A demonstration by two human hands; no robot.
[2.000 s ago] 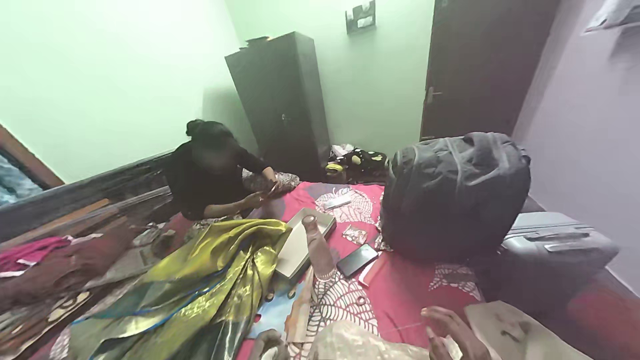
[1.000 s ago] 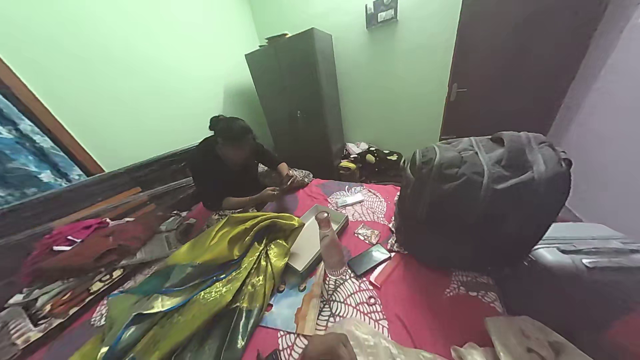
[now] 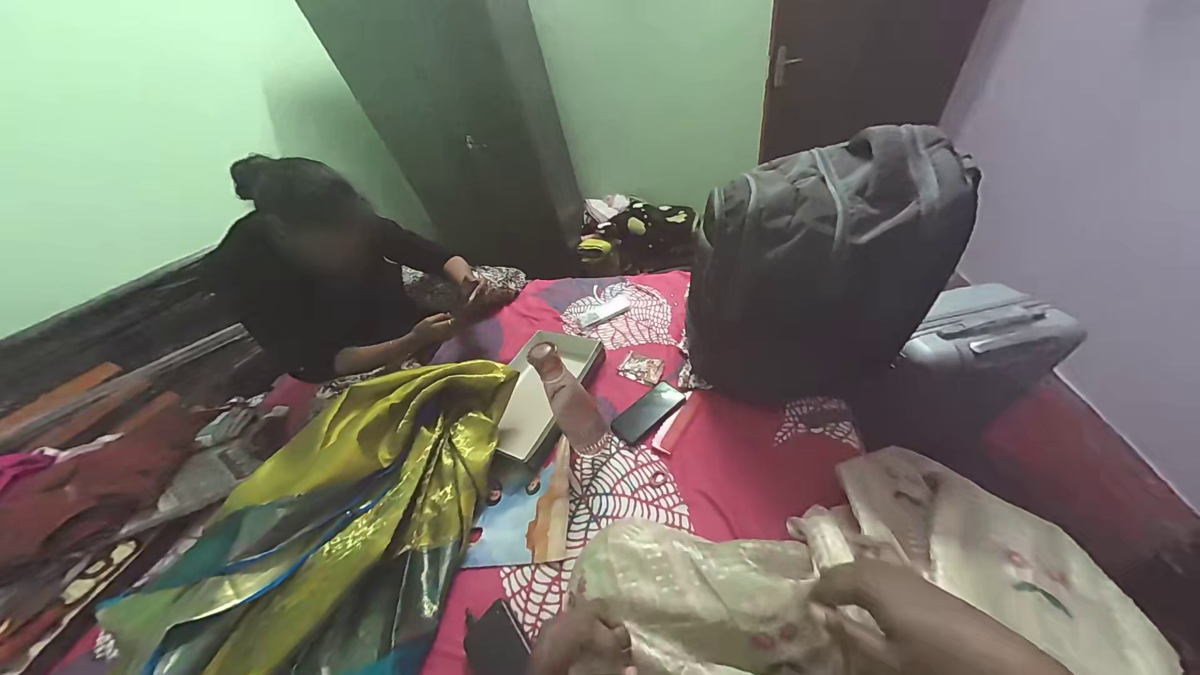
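A cream fabric with small embroidered flowers [image 3: 694, 572] lies bunched across the bottom of the view. My right hand [image 3: 900, 609] pinches its upper folds at lower right. At the lower edge, my left hand [image 3: 586, 642] is closed on the fabric's left end, its fingers partly cut off by the frame. A shiny yellow-green and blue fabric [image 3: 366, 487] spreads to the left. Beyond my hands, a clear bottle [image 3: 567, 398] leans over an open shallow box [image 3: 525, 417]. Beside them lie a smartphone [image 3: 649, 412] and a small packet [image 3: 641, 367].
A large dark backpack [image 3: 834, 262] stands on the bed at right, with a grey suitcase [image 3: 994, 328] behind it. Another person [image 3: 319, 272] in black sits at left. Folded clothes [image 3: 103, 497] lie at far left. A dark item [image 3: 497, 637] is beside my left hand.
The cream fabric now spreads wider across the bottom, and both hands have come to it. The view has moved closer to the bed. The other person stays seated.
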